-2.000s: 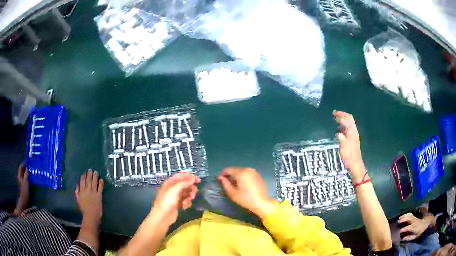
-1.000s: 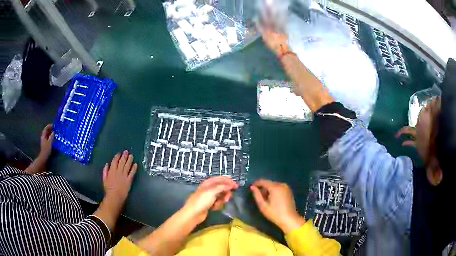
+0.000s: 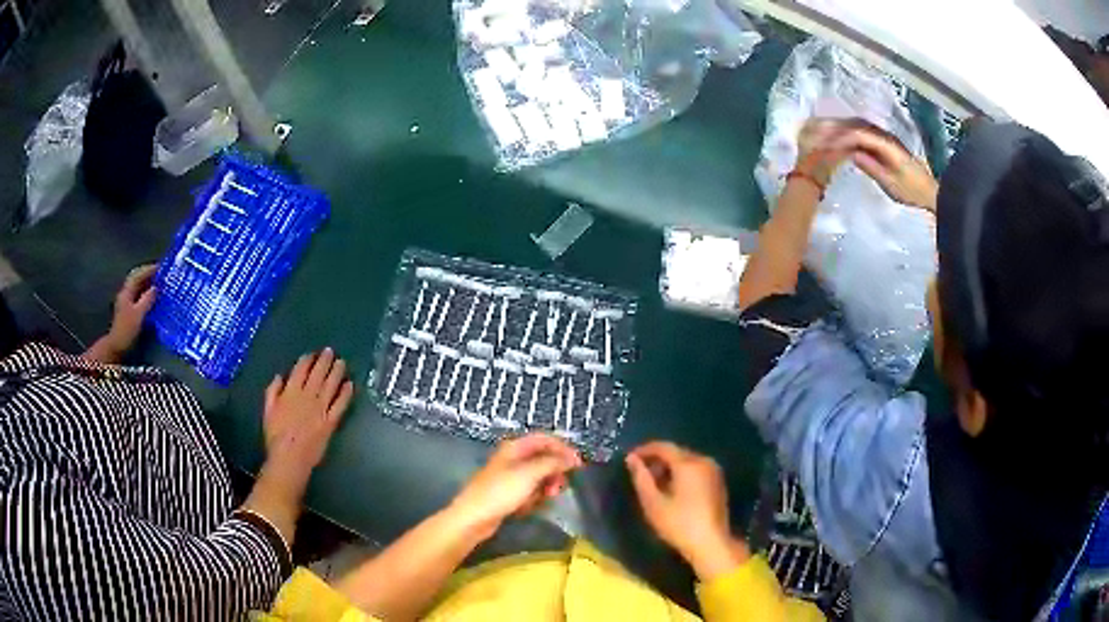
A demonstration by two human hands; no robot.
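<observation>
My left hand [image 3: 521, 476] is at the near edge of the bench, below the clear blister tray [image 3: 397, 386]. Its thumb and finger are pinched at a small, pale, see-through plastic piece [image 3: 576, 501], perhaps a bag. My right hand [image 3: 684, 496] is just right of it, fingers bent and thumb near the forefinger; whether it grips the plastic is not clear. The tray lies flat with two rows of white hammer-shaped pieces.
An open bag of white blocks [image 3: 535, 97] lies beyond the tray, near a small clear piece [image 3: 563, 230]. A box of white parts [image 3: 703, 270] and cloudy bag [image 3: 870, 243] are right. A blue tray [image 3: 237, 273] and striped-sleeved person are left. A denim-sleeved neighbour [image 3: 839, 437] leans in right.
The view has shifted to the right. The neighbour's hands are now together over the large bag. A small clear piece now lies beyond the blister tray. My hands remain close together.
</observation>
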